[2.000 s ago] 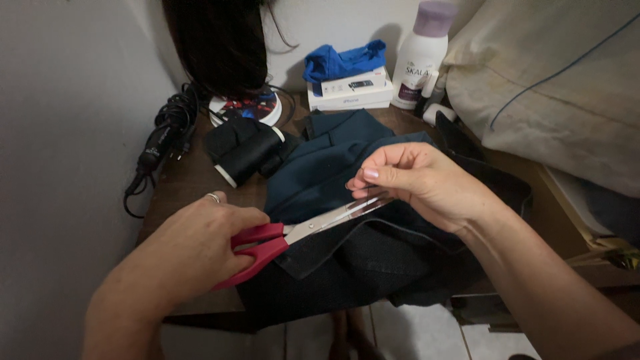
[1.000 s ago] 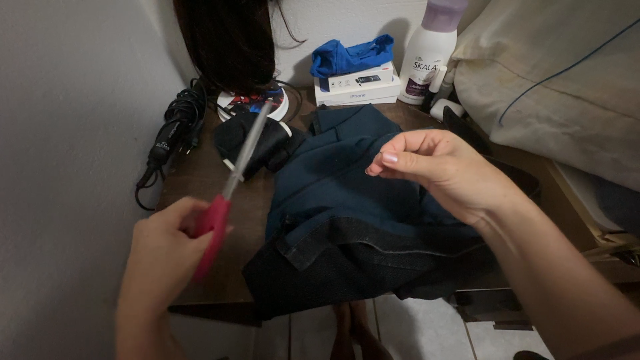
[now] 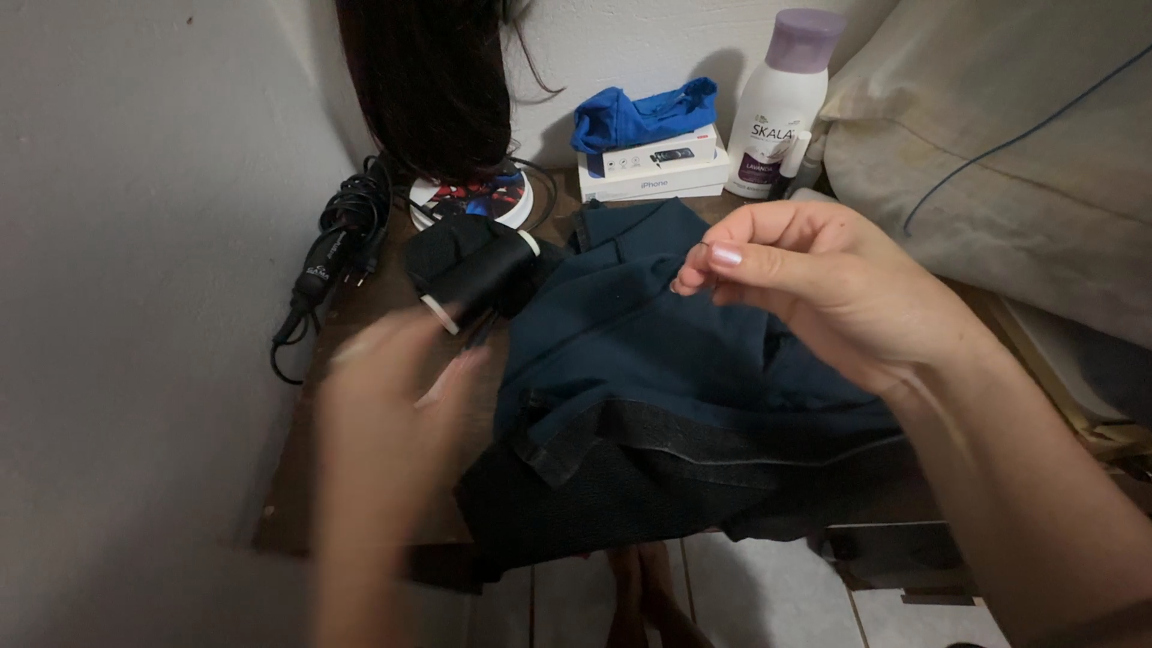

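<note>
My left hand point(image 3: 396, 360), blurred, is over the left of the wooden table, just in front of a spool of black thread point(image 3: 486, 279). The scissors are not clearly visible, and whether the hand holds anything is unclear. My right hand point(image 3: 783, 261) is raised above a dark blue garment point(image 3: 621, 315), thumb and fingertips pinched on something thin and dark, perhaps thread or a needle. The garment lies spread out with its black denim-like edge point(image 3: 648, 450) towards me. The spool leans on a bunched black cloth point(image 3: 450, 252).
At the back stand a white phone box point(image 3: 657, 180) with blue cloth point(image 3: 643, 112) on it and a lotion bottle point(image 3: 778, 108). A corded styling tool point(image 3: 315, 270) lies at left, beside hanging dark hair point(image 3: 432, 90) and a round white-rimmed object point(image 3: 517, 211). A pillow-like cloth point(image 3: 990, 135) is at right.
Two seconds ago the red-handled scissors in my left hand were at my right fingertips; my left hand then drew back left and now is by the spool. My right hand keeps its pinch.
</note>
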